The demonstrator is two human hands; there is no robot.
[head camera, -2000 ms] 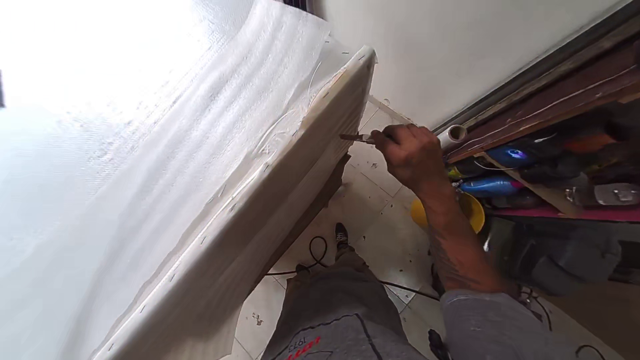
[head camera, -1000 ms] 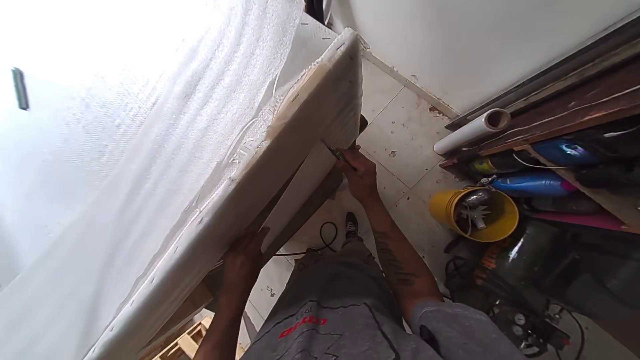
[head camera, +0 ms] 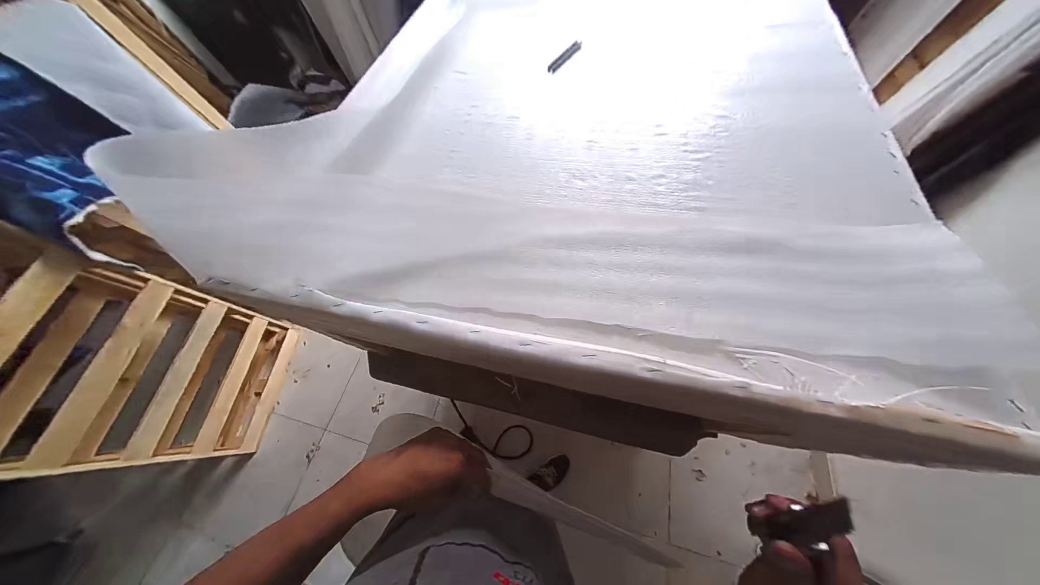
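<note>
A large board or frame covered in white sheeting (head camera: 504, 244), with staples along its near edge, spans the view. My left hand (head camera: 435, 470) is closed on a pale strip of sheet material (head camera: 581, 520), below the board's near edge. At the lower right, my right hand (head camera: 800, 552) grips a small dark tool with metal parts (head camera: 808, 520), blurred, its kind unclear. Loose white threads (head camera: 800, 378) lie at the stapled edge. A short dark strip, perhaps staples (head camera: 565, 57), rests on top of the sheeting.
A slatted wooden frame (head camera: 154, 366) stands at the left. Under the board is a dark support beam (head camera: 528, 402). A dark cable (head camera: 512, 443) loops on the tiled floor (head camera: 634, 479) near my shoe (head camera: 550, 471). Wooden pieces (head camera: 934, 49) are at the upper right.
Both hands have come away from the board's edge; the left now holds a pale strip clear of it, and the right is farther out to the right. The view has turned strongly left.
</note>
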